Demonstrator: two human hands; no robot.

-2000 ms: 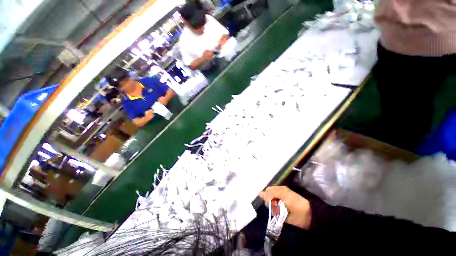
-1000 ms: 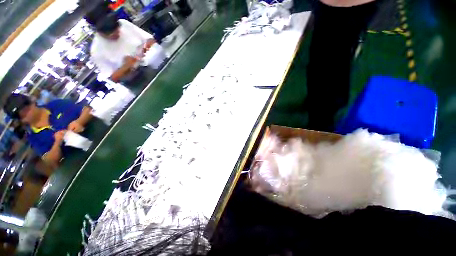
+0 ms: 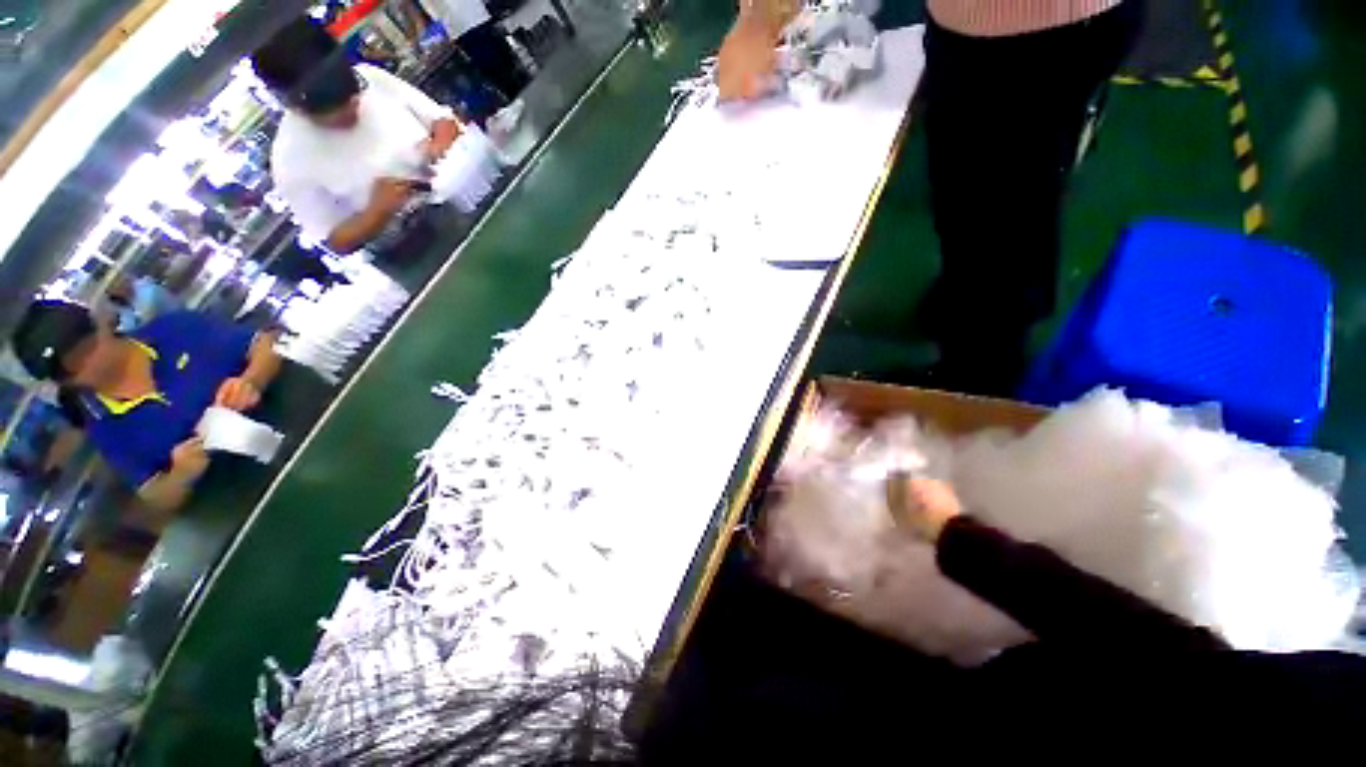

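My right hand (image 3: pixel 924 507) reaches from the dark sleeve into the carton of clear bags (image 3: pixel 1109 510) at my right. It touches the cloudy film; whether its fingers grip a bag is too blurred to tell. My left hand is not in view. A large heap of white corded units (image 3: pixel 554 450) lies on white sheets (image 3: pixel 839 165) along the bench, with thin white cords (image 3: pixel 393 525) sticking out along its far edge. Dark hair strands cover the near end of the heap.
A blue stool (image 3: pixel 1221 322) stands on the green floor beyond the carton. A standing person (image 3: pixel 996 180) is at the bench's far end, with a hand on the heap there. Two seated coworkers (image 3: pixel 187 375) handle white parts across the green bench surface (image 3: pixel 300 510).
The view has swung right and down. My right hand, earlier holding a bundled white cord over the bench edge, now shows in the bag carton without that bundle visible. A hand appears at the far heap.
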